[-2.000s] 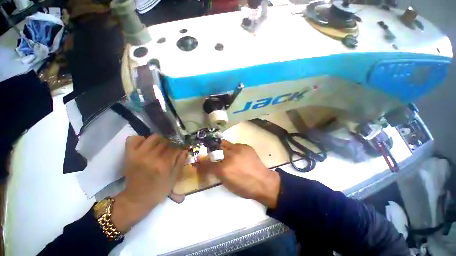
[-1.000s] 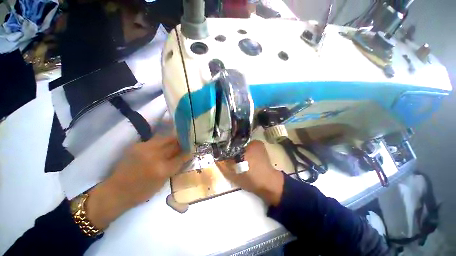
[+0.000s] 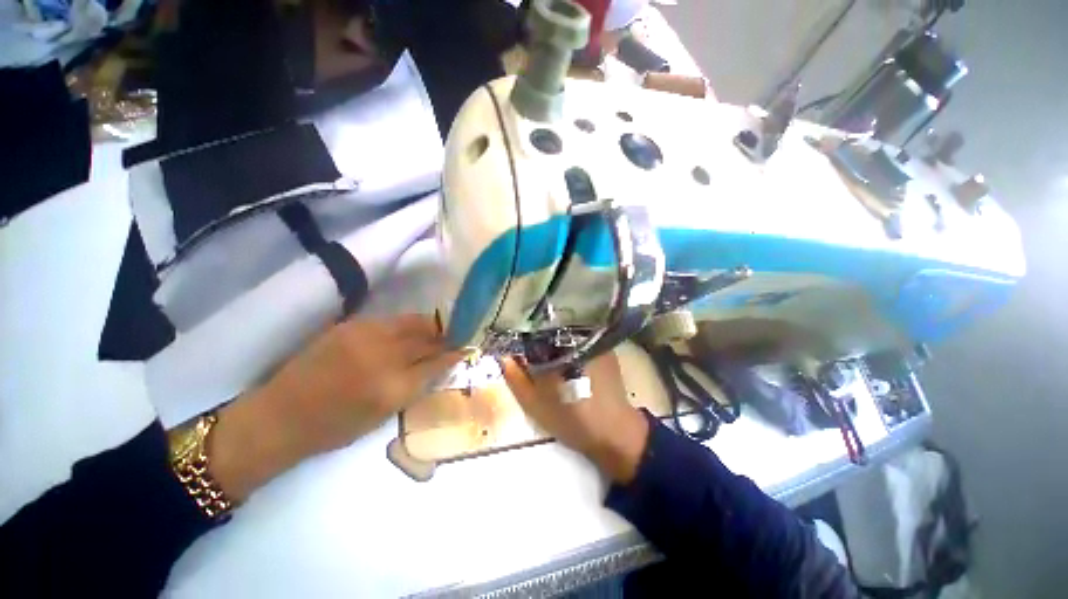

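The white sewing machine [image 3: 726, 252] with a blue stripe stands in front of me. My left hand [image 3: 351, 380] lies on the white side of the garment panel [image 3: 240, 293], its fingertips just left of the needle area. My right hand [image 3: 574, 410] is at the right of the presser foot [image 3: 474, 372], partly behind the machine head. Its fingertips are bent near the needle; what they touch is hidden. A black patch [image 3: 252, 181] and a narrow black strip [image 3: 328, 257] lie on the panel. The beige needle plate [image 3: 469, 427] shows below the foot.
Black shears [image 3: 697, 404] lie under the machine arm. Red-handled snips [image 3: 849, 433] are at the right table end. A black piece [image 3: 41, 140] lies at the left. An edge ruler [image 3: 562, 571] runs along the front. Pale waste strips [image 3: 896, 527] are beyond the table at the right.
The view has shifted, so the machine appears turned and further right. Both hands remain beside the needle area. The panel shows more fully at the left, with its patch and strip visible.
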